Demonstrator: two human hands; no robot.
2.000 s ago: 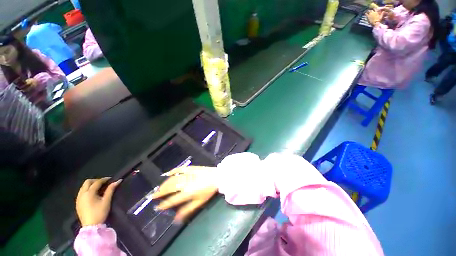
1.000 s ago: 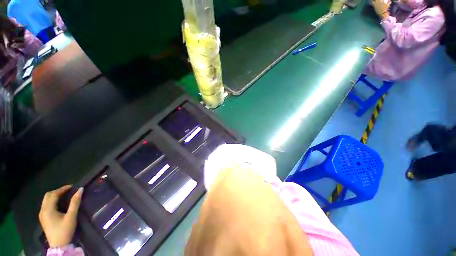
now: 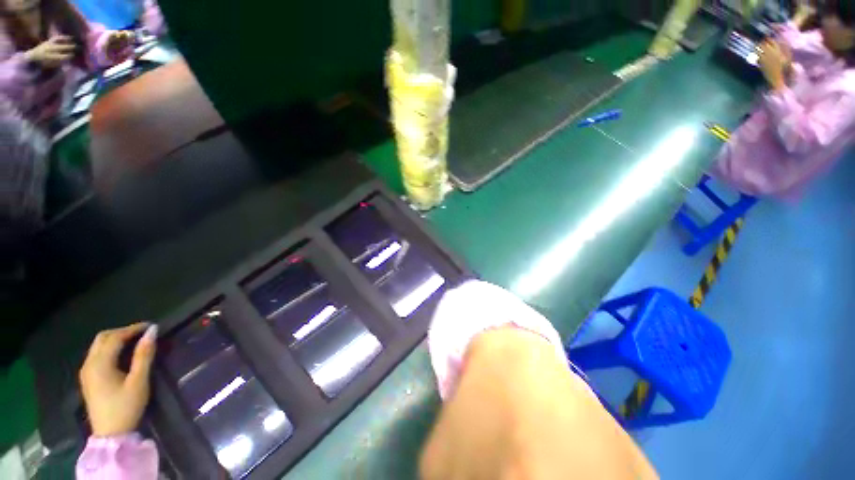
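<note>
A black foam tray point(image 3: 251, 323) lies on the bench, with three glossy black smartphones in view in its slots: left point(image 3: 217, 375), middle point(image 3: 302, 323) and right point(image 3: 375, 251). Each shows a small red spot at its top end and bright reflections. My left hand point(image 3: 117, 380) is bare and grips the tray's left end, thumb beside the left phone; what lies under the fingers is hidden. My right hand point(image 3: 534, 412) is raised very close to the camera, blurred and cut off by the bottom edge; its fingers cannot be made out.
A yellow-wrapped post point(image 3: 419, 131) stands behind the tray on the green bench point(image 3: 525, 220). A dark mat point(image 3: 534, 103) and a blue pen-like thing point(image 3: 600, 118) lie beyond. A blue stool point(image 3: 670, 352) stands at right. People in pink smocks sit at upper right and upper left.
My right hand was over the phones two seconds ago and has risen towards the camera, uncovering them. My left hand has stayed at the tray's left end. The view has shifted.
</note>
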